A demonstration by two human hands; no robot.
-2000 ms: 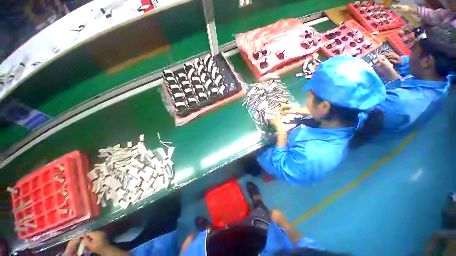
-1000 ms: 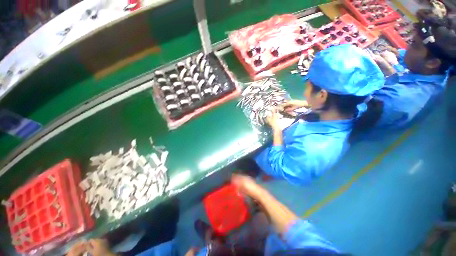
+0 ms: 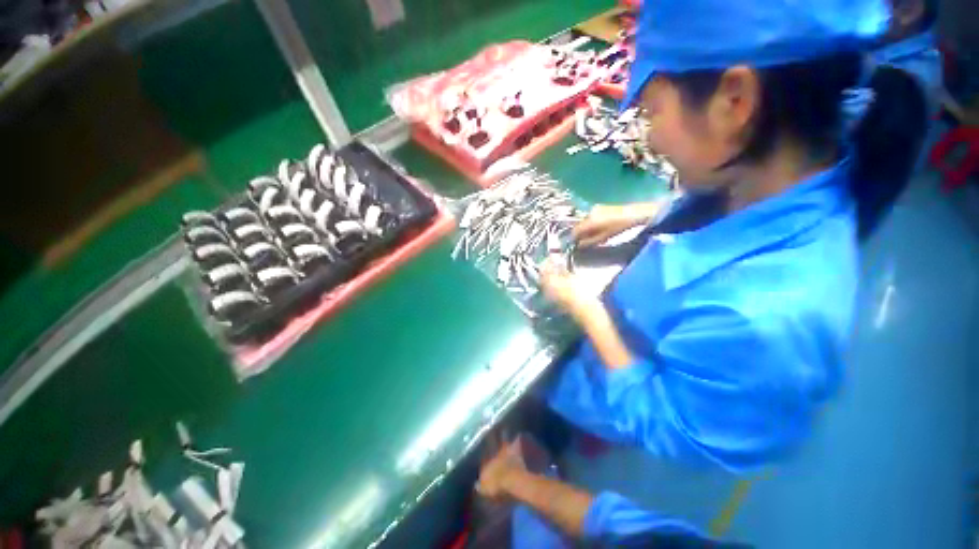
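Observation:
My right hand (image 3: 507, 472) is low in the centre, just off the bench's front edge, with its blue sleeve coming from the lower right. It is blurred, its fingers look bent, and I cannot tell whether it holds anything. My left hand is not in view. A heap of loose pale straps (image 3: 150, 509) is at the bottom left, cut off by the frame. A black compartment tray (image 3: 322, 284) holds rows of white-and-black looped bands and lies on a red tray with plastic film.
A worker in a blue cap and smock (image 3: 741, 322) sits at right, both hands in a strap heap (image 3: 515, 220). Film-covered red trays (image 3: 483, 129) stand behind. The green bench (image 3: 354, 418) runs diagonally. A metal post (image 3: 306, 75) rises behind the black tray.
The view has moved closer to the black tray and worker. The red tray stack at left has left view; the red stool is almost wholly out of view. My right hand is now beside the bench edge.

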